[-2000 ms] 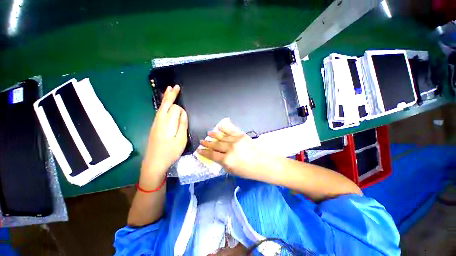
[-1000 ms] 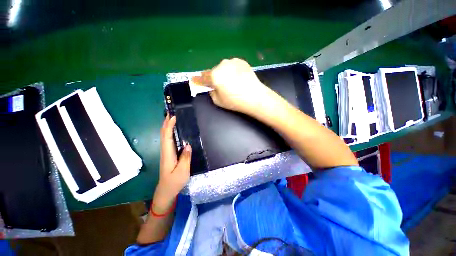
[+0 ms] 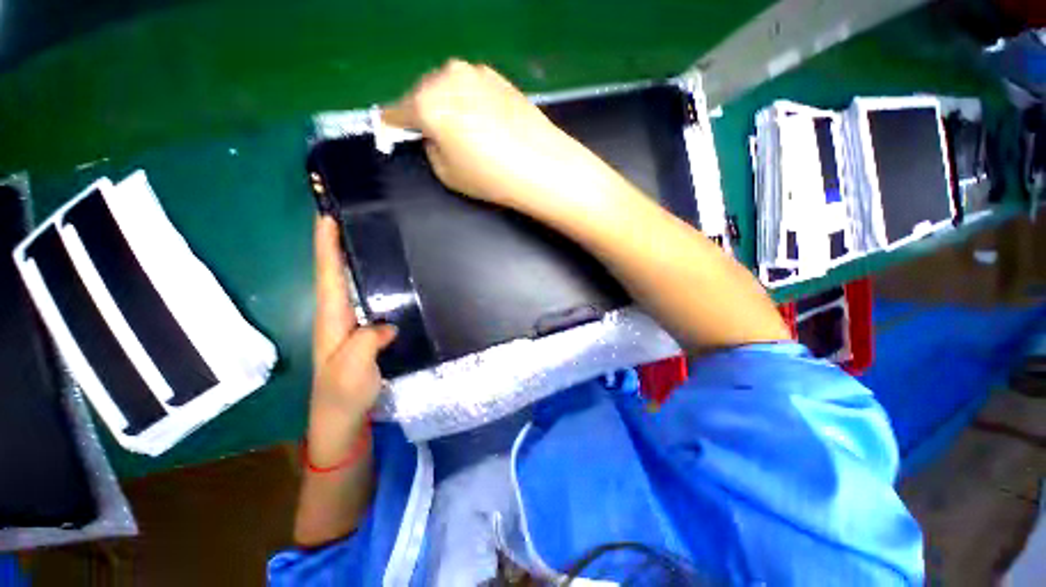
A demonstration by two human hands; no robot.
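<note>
The wide black housing panel (image 3: 505, 269) lies on silvery-white bubble wrap (image 3: 505, 384) in front of me. A plain matt black sheet covers most of its face, with a glossy strip at its left end. My right hand (image 3: 476, 132) is closed on a small white cloth or pad (image 3: 396, 132) at the panel's far left corner; its fingertips are partly hidden. My left hand (image 3: 348, 355) lies along the panel's left end, fingers on the edge and thumb on the near left corner.
Long adhesive strips (image 3: 121, 315) on white liners lie left. Another black panel (image 3: 40, 424) is cut off at the left edge. Small die-cut stickers (image 3: 803, 189) and a large-sheet stack (image 3: 912, 172) lie right. A pale post (image 3: 791, 40) stands beyond the panel; a red bin (image 3: 858, 327) is below the bench.
Over two seconds, my right hand has moved with the white piece from the panel's near edge to its far left corner. My left hand has moved from the panel's face to its left edge. The view has shifted.
</note>
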